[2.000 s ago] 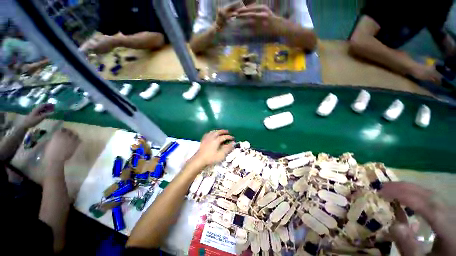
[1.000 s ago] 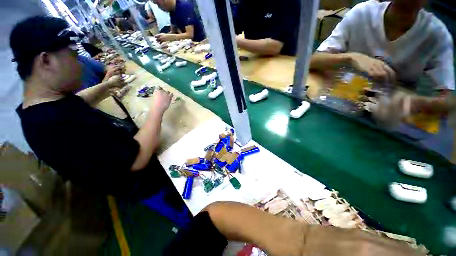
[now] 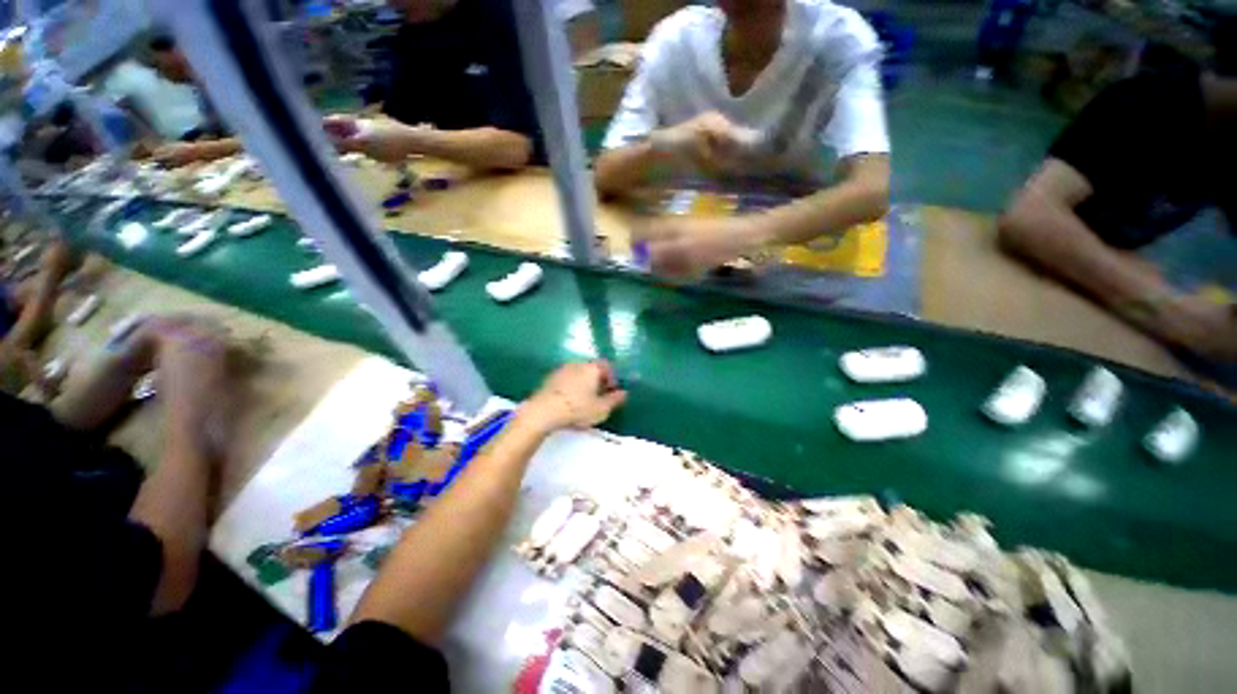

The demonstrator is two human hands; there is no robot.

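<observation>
My left hand is at the near edge of the green belt, just past the pile, its fingers bent. Whether something small is between them cannot be seen. My right hand is not in the picture. A large pile of flat cream half shells lies in front of me, a few with dark squares. Several glossy white closed housings lie spaced on the belt, two of them side by side. Bright blue battery cells lie in a cluster to the left, partly behind my forearm.
The green conveyor belt runs across the view. A grey metal post rises at its near edge. Brown cardboard pieces lie among the cells on a white sheet. Co-workers sit across the belt, and another person's arms are close at left.
The view swung left and then back right. My right hand, over the pile's right side two seconds ago, is out of the picture. My left hand has moved off the pile's edge to the belt edge.
</observation>
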